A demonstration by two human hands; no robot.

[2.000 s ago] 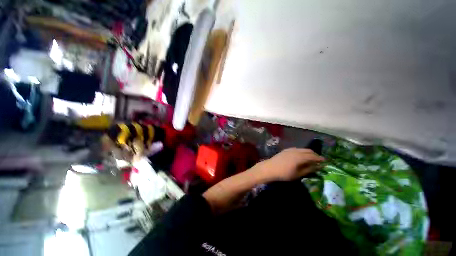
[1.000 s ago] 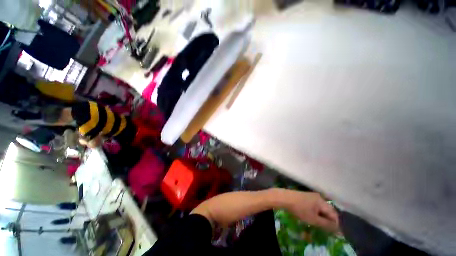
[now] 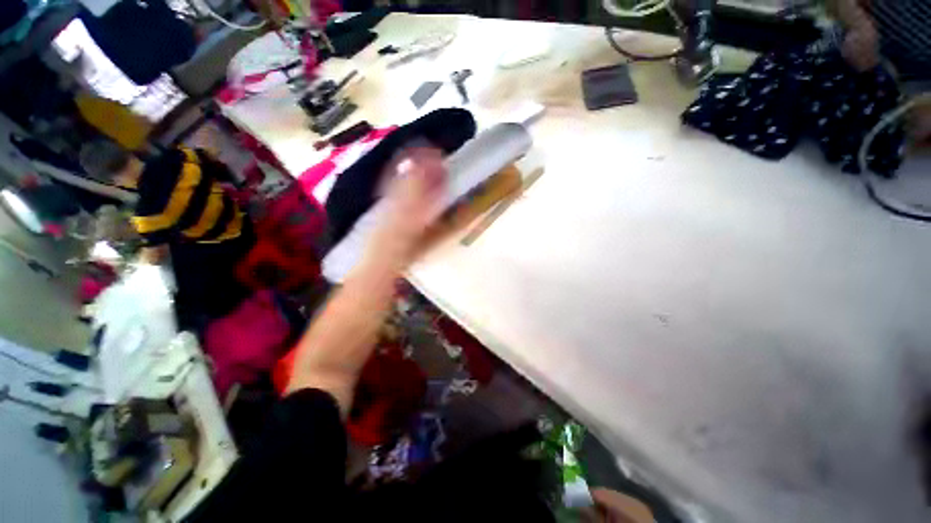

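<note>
My left hand (image 3: 413, 194), blurred, is over the white padded sleeve board (image 3: 488, 151) and the edge of the black cloth piece (image 3: 445, 125). Its fingers are too blurred to tell whether they hold anything. A wooden ruler (image 3: 502, 207) lies on the table beside the board's tan base. My right hand (image 3: 621, 507) shows only in part at the bottom edge, cut off, near green-and-white print cloth (image 3: 561, 446) below the table edge.
The white pressing table (image 3: 653, 306) fills the right. A dark pad (image 3: 608, 87) lies at its far side. Another person's hand (image 3: 860, 41) is at dark printed cloth (image 3: 761, 107). A person in yellow-black stripes (image 3: 192, 199) is at left, near a red stool (image 3: 383, 393) and sewing machine (image 3: 153, 449).
My left hand has moved from the near table edge up and left to the sleeve board. The view has shifted, showing the far side of the table and part of my right hand.
</note>
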